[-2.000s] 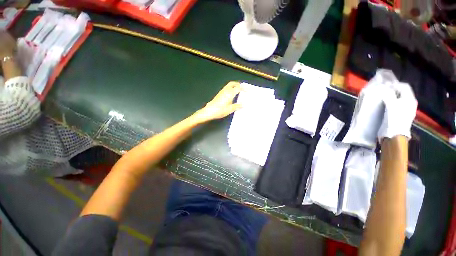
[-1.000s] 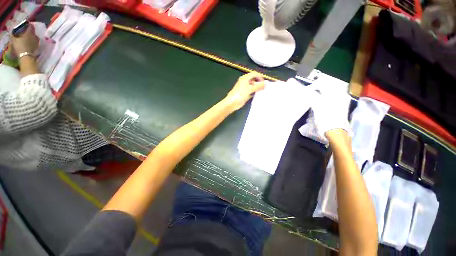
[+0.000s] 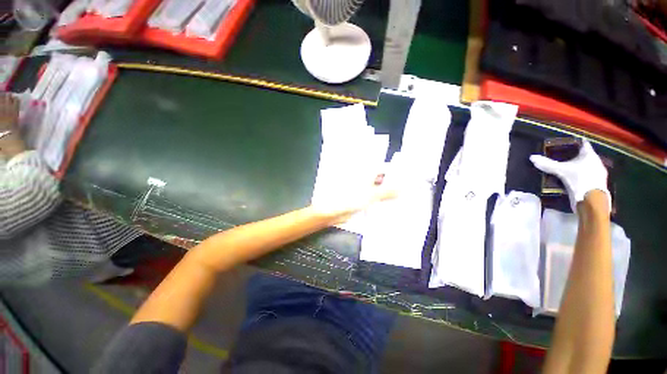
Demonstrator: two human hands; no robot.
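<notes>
My bare left hand (image 3: 351,203) holds a flat white bag (image 3: 398,237), whose lower part lies over the black tray (image 3: 387,275). Beside it, a fanned stack of white bags (image 3: 342,150) lies on the green bench. My gloved right hand (image 3: 583,174) has its thumb and fingers around a dark, gold-rimmed mobile phone (image 3: 557,151) at the right of the tray. Several filled white bags lie in the tray, including one at its front (image 3: 514,252) and one behind (image 3: 491,135). The phone is partly hidden by the glove.
A white fan (image 3: 335,52) and grey post (image 3: 399,44) stand behind the bags. A red tray with black liners (image 3: 578,73) is at the back right. Red trays of bagged devices (image 3: 91,120) are at the left, beside a person in a white openwork top (image 3: 33,197).
My right hand has moved right, from the bags to the phone. My left hand has come down from the stack's top edge with a bag, which now covers part of the black tray.
</notes>
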